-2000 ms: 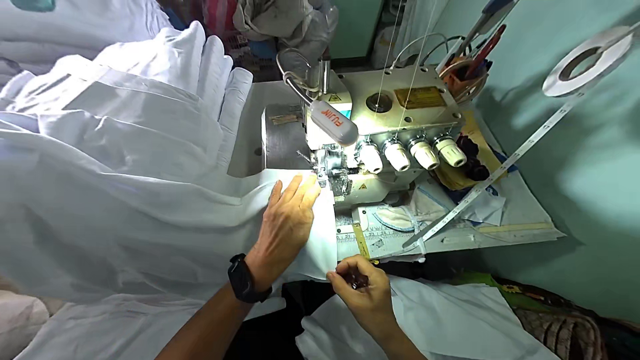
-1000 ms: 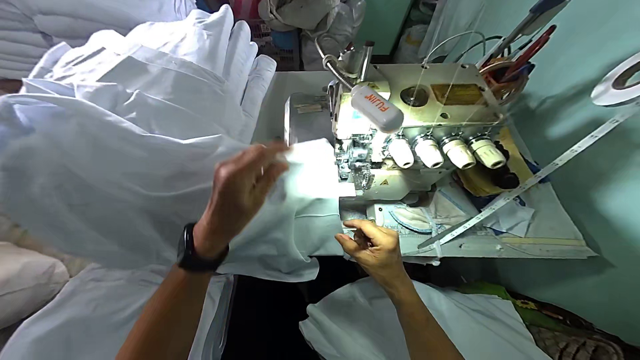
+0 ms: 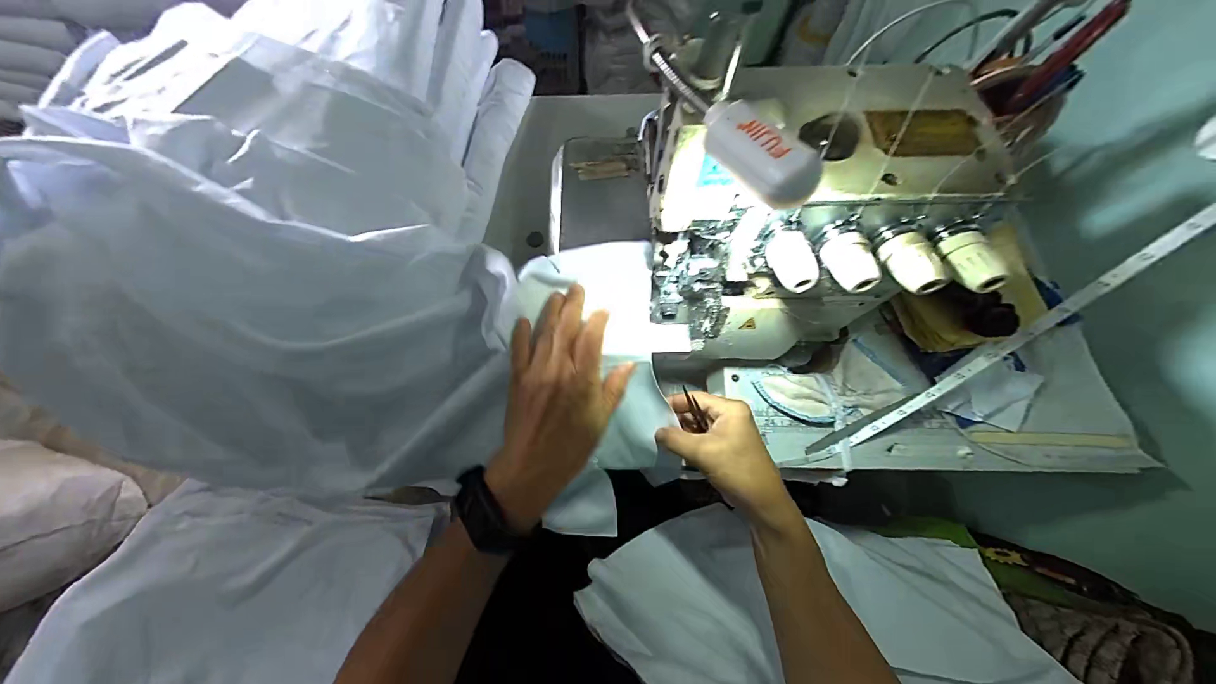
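My left hand (image 3: 560, 380) lies with spread fingers on white fabric (image 3: 361, 351), just left of the needle area of an overlock sewing machine (image 3: 855, 218). The fabric's edge runs along the machine's presser foot area. My right hand (image 3: 717, 437) pinches the fabric's edge between thumb and finger at the front of the machine. Dark metal tweezers or small thread snips (image 3: 696, 410) sit within that same hand, their tips pointing up. A lamp head (image 3: 763, 152) lights the stitching area.
Piled white fabric (image 3: 323, 161) rises at the left. A white tape measure (image 3: 1035, 328) slants across the right side. Behind the machine's right end stands a holder (image 3: 1031, 104) with pens and tools. Fabric scraps (image 3: 874, 370) lie below the tension dials (image 3: 912, 256). More white cloth (image 3: 703, 589) hangs near my lap.
My left hand, raised off the fabric and blurred one second ago, is now down flat on it. My right hand has come to the fabric's edge. The machine appears farther right as the view shifted.
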